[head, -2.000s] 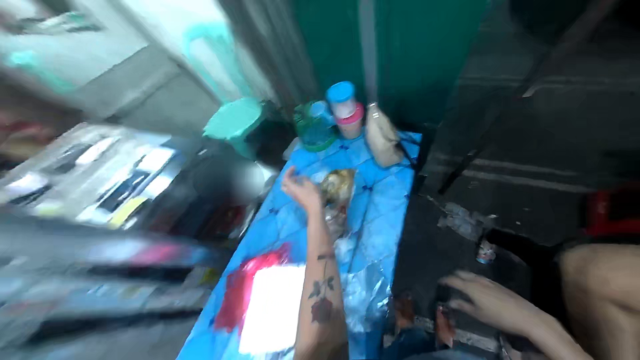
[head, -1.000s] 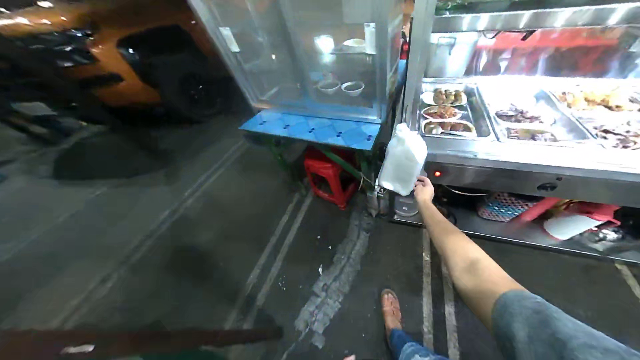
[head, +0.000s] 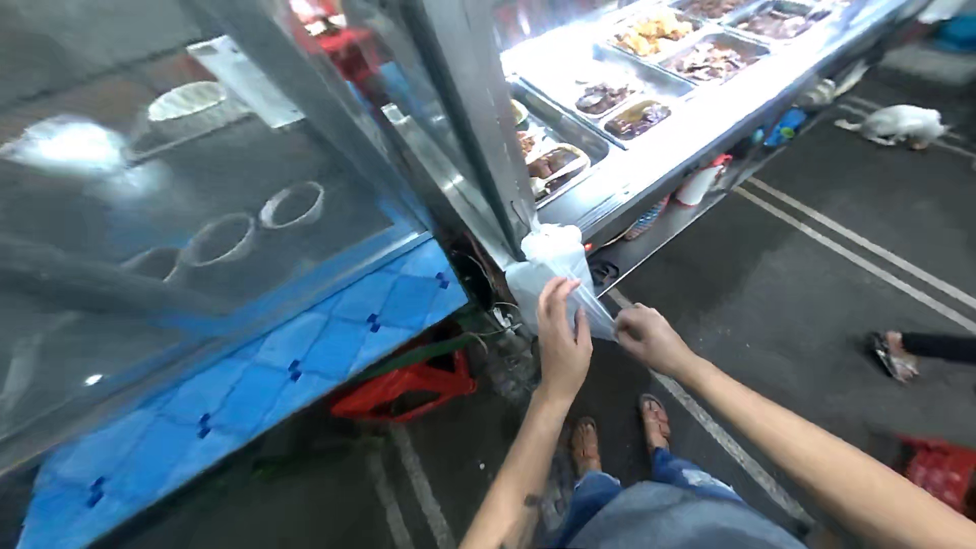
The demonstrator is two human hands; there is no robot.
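Note:
A bundle of whitish plastic bags [head: 545, 263] hangs at the corner post of the lit food counter. My right hand [head: 648, 335] is closed on the lower right edge of the bags, pulling the plastic out to a taut point. Against the front of the bundle is my left hand [head: 564, 324], its fingers raised and apart; whether they pinch any plastic cannot be told. Behind the bags stands the metal post [head: 480, 114].
Trays of cooked food [head: 637, 118] fill the counter. A glass case with bowls [head: 293, 204] stands on a blue patterned tabletop [head: 252, 389]. Below is a red plastic stool [head: 408, 389]. A white cat [head: 900, 123] and another person's foot [head: 894, 357] are at the right.
The view has swung and come nearer to the hanging bags. One second ago one hand reached to their side; now both my hands are at them, and the right one draws plastic out.

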